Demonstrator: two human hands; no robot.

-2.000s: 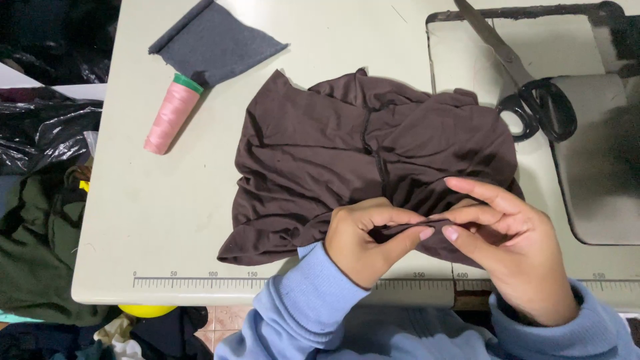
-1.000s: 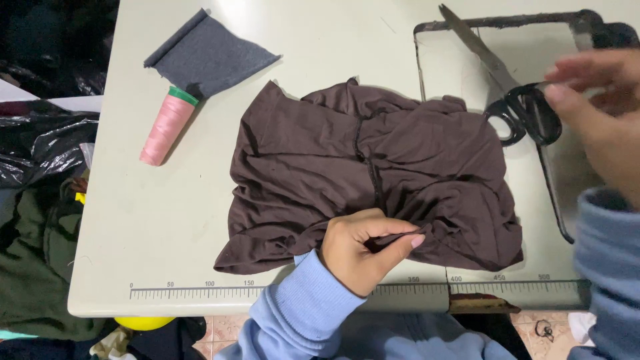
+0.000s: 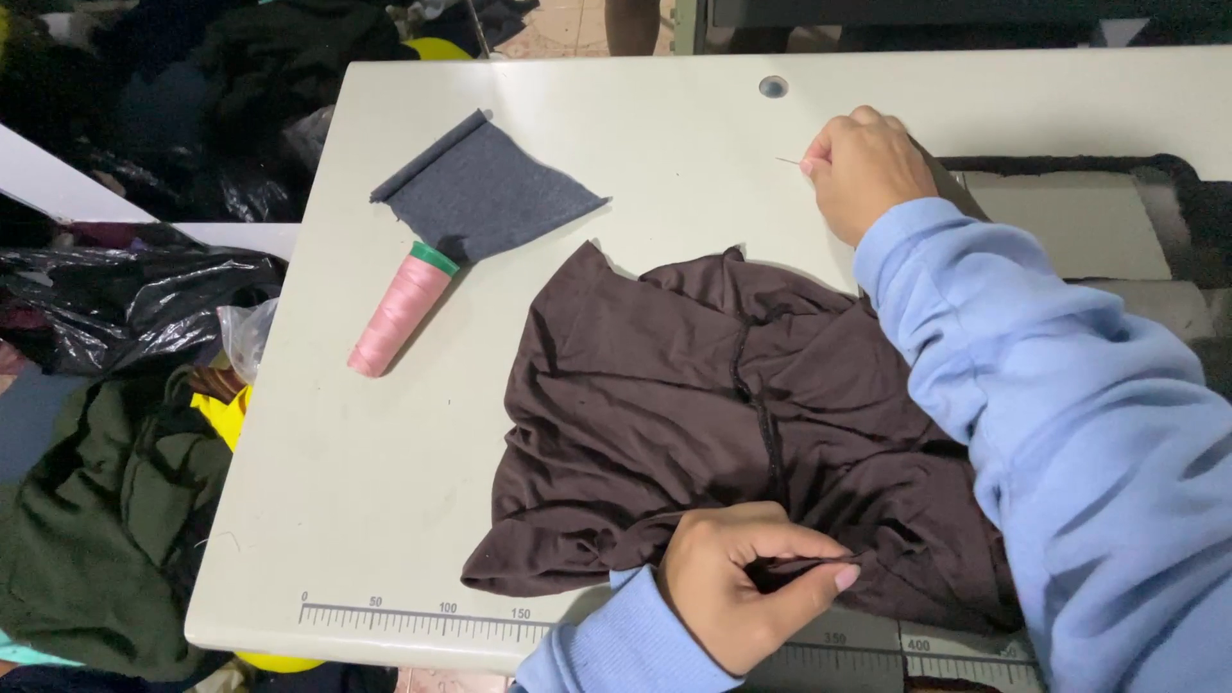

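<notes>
A dark brown garment with a dark seam lies bunched on the pale sewing table. My left hand pinches a fold of it between thumb and fingers near the front edge. Beyond the garment, at upper right, my right hand holds a thin needle-like pin between thumb and forefinger, above the tabletop. A grey-blue fabric piece with one rolled edge lies at the back left. Touching its lower corner is a cone of pink thread with a green rim. My right forearm hides the scissors seen earlier.
A printed ruler scale runs along the table's front edge. Dark machine plates are set in the table at right. Left of the table are a dark green garment, black plastic and yellow material.
My right hand has left the pinched fold and moved out over the back of the table, now with a pin in its fingers. The left hand keeps its pinch. The view has shifted.
</notes>
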